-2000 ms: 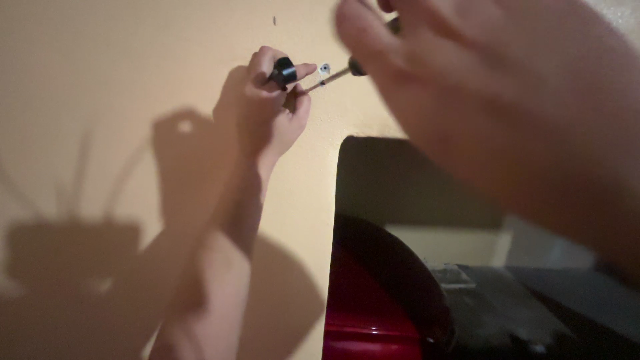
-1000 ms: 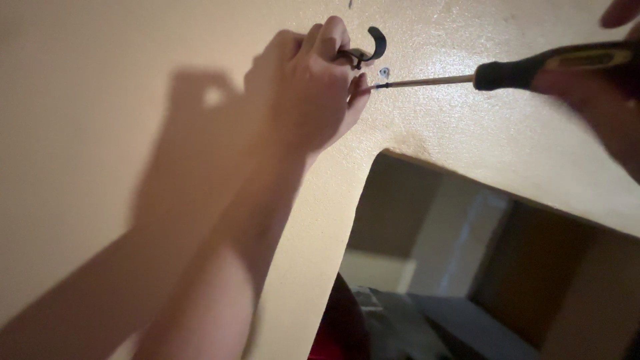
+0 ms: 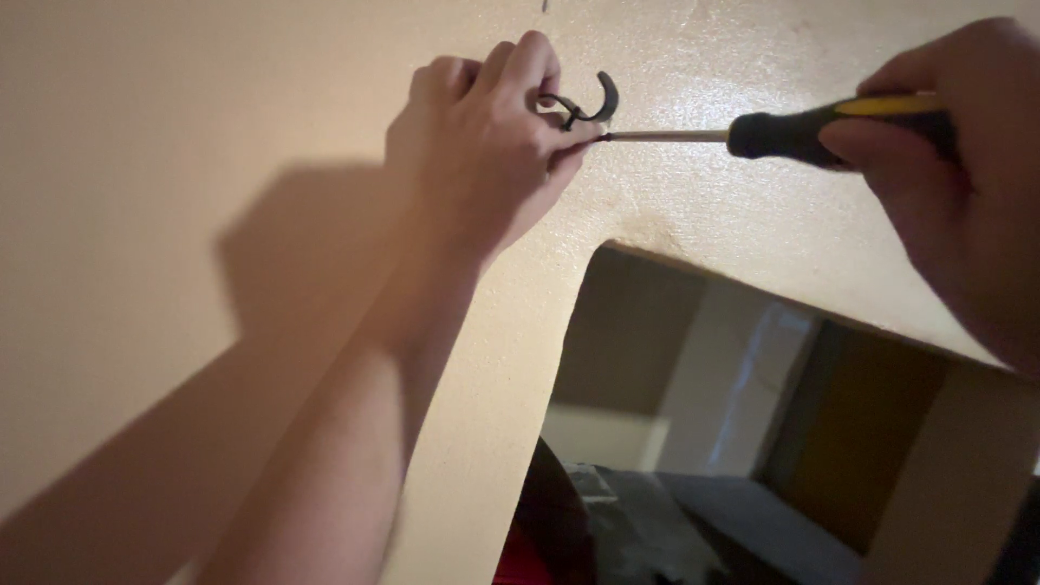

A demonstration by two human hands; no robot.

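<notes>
Against the wall at upper centre, my left hand point(image 3: 496, 138) has its fingers bent round a small dark metal hook point(image 3: 605, 97), whose curved end sticks out to the right. Its fingertips also meet the tip of a screwdriver, where a small dark screw point(image 3: 604, 138) seems to sit. My right hand point(image 3: 967, 154) grips the black and yellow handle of the screwdriver point(image 3: 780, 140) at the right. The shaft runs level leftward to my left fingertips. My left fingers hide most of the hook's base.
The cream wall point(image 3: 504, 390) bears a small dark mark point(image 3: 545, 5) at the top. Below my hands is a rounded rectangular opening or mirror point(image 3: 731, 390) with dark surfaces and something red at its lower left. Shadows of my arm fall on the wall.
One second ago my right hand was blurred at the screwdriver handle's far end; now it is wrapped round the handle. The view has shifted and tilted since two seconds ago.
</notes>
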